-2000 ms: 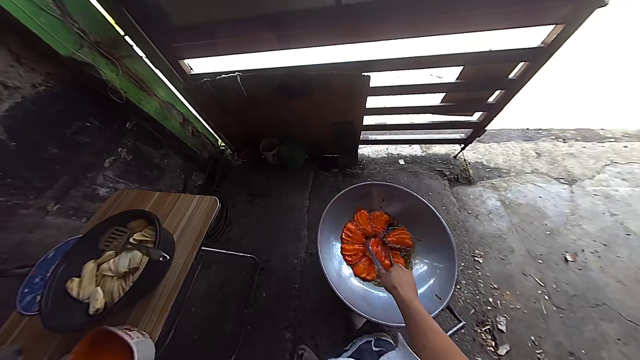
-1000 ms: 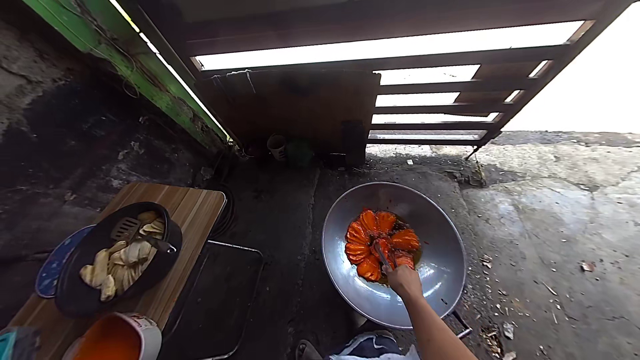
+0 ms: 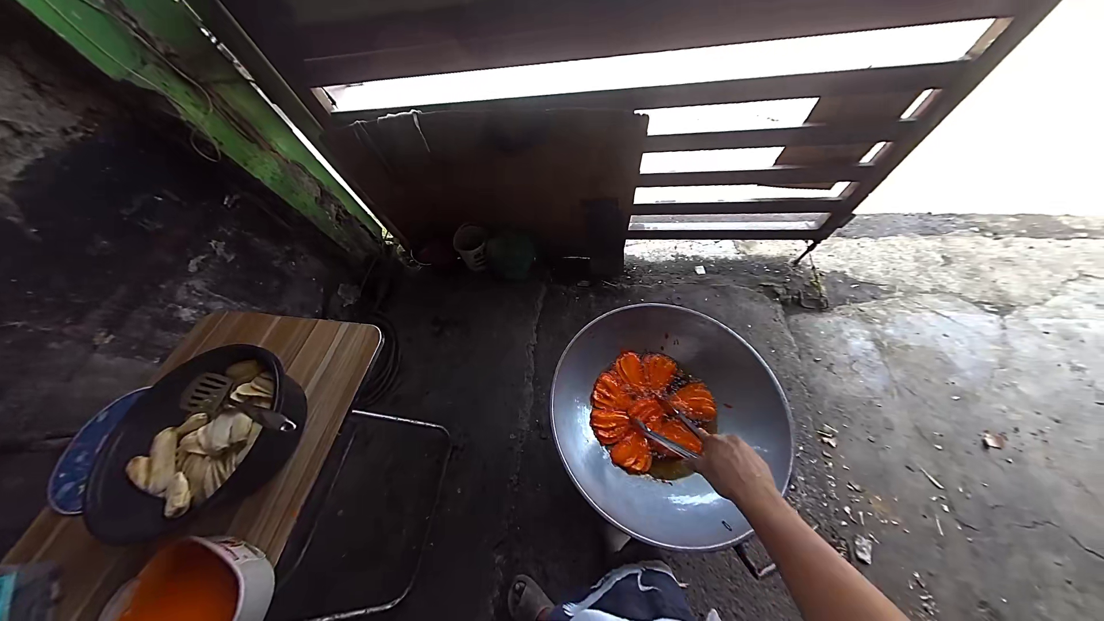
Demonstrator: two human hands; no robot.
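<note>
My right hand (image 3: 735,466) grips metal tongs (image 3: 668,438), whose two arms are spread over the food in a large metal wok (image 3: 746,379). Several orange-coated, fan-shaped pieces (image 3: 632,414) sit close together in bubbling oil at the wok's middle. The tongs' tips are at the central pieces; I cannot tell if they pinch one. My left hand is out of view. At the left, a black pan (image 3: 293,414) holds pale sliced pieces (image 3: 220,435) and a slotted turner (image 3: 207,392). A white bucket of orange batter (image 3: 250,569) stands nearer to me.
The pan and bucket rest on a wood-patterned table (image 3: 336,345), over a blue plate (image 3: 69,474) at its left. A metal frame (image 3: 444,466) stands on the dark floor beside it. Beyond the wok is a slatted gate (image 3: 742,207). Debris lies on the concrete at right.
The tongs' arms, closer together a second ago, are now spread apart. My right hand stays over the near right part of the wok. The view has shifted slightly.
</note>
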